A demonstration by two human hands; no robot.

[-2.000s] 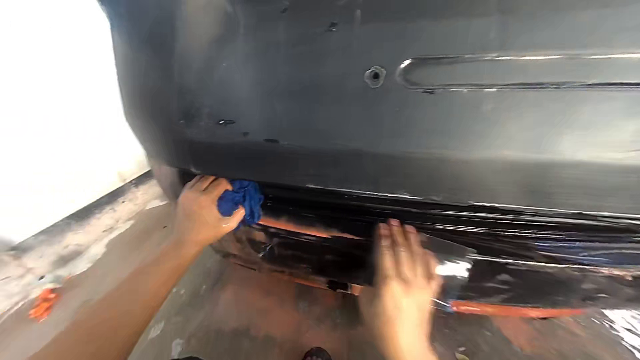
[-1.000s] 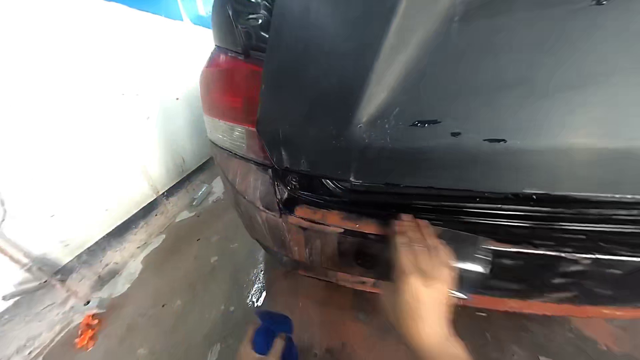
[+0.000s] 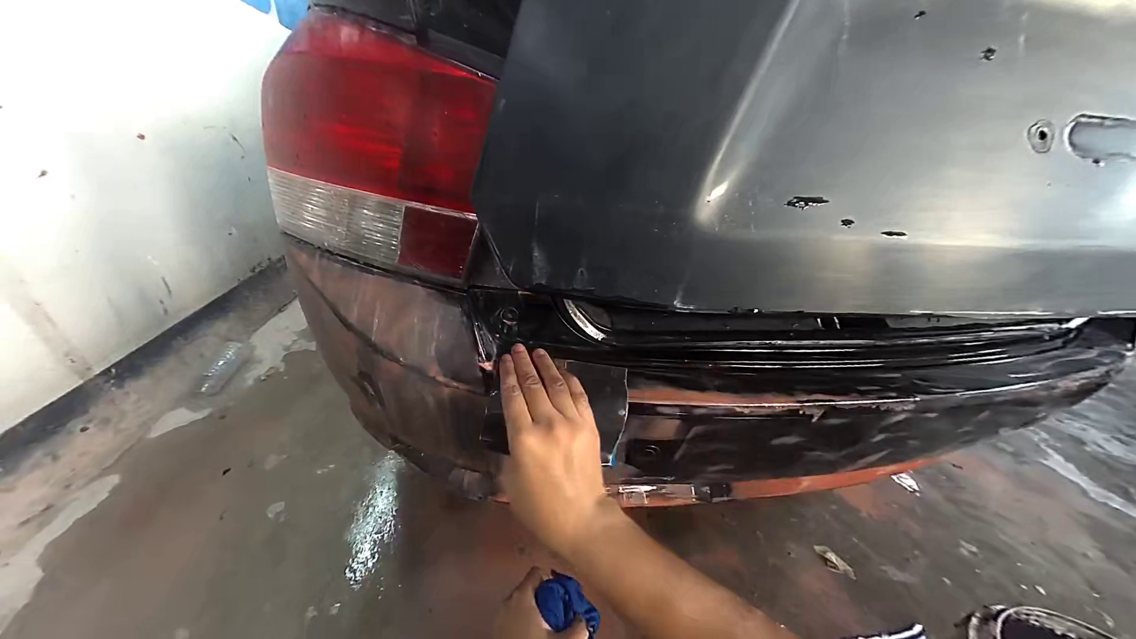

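With fingers together and laid flat, my right hand (image 3: pixel 552 448) presses a dark sheet, likely sandpaper (image 3: pixel 609 397), against the left part of the car's rear bumper (image 3: pixel 763 439). The bumper is scuffed black with orange-brown patches and looks wet. At the bottom of the view, my left hand (image 3: pixel 519 614) grips a crumpled blue cloth (image 3: pixel 568 603), lower than the bumper and partly cut off by the frame. A red and clear tail light (image 3: pixel 382 115) sits above the bumper's corner. The dark grey tailgate (image 3: pixel 621 177) has several holes in it.
A white wall (image 3: pixel 133 204) rises at the left, with a dark band along its foot. The concrete floor (image 3: pixel 266 524) is wet, with pale patches and small debris (image 3: pixel 834 561). A shoe (image 3: pixel 1029 621) shows at the bottom right.
My left hand has come down off the bumper with the blue cloth. My right hand and the dark sheet have moved left along the bumper. The view has shifted toward the tail light.
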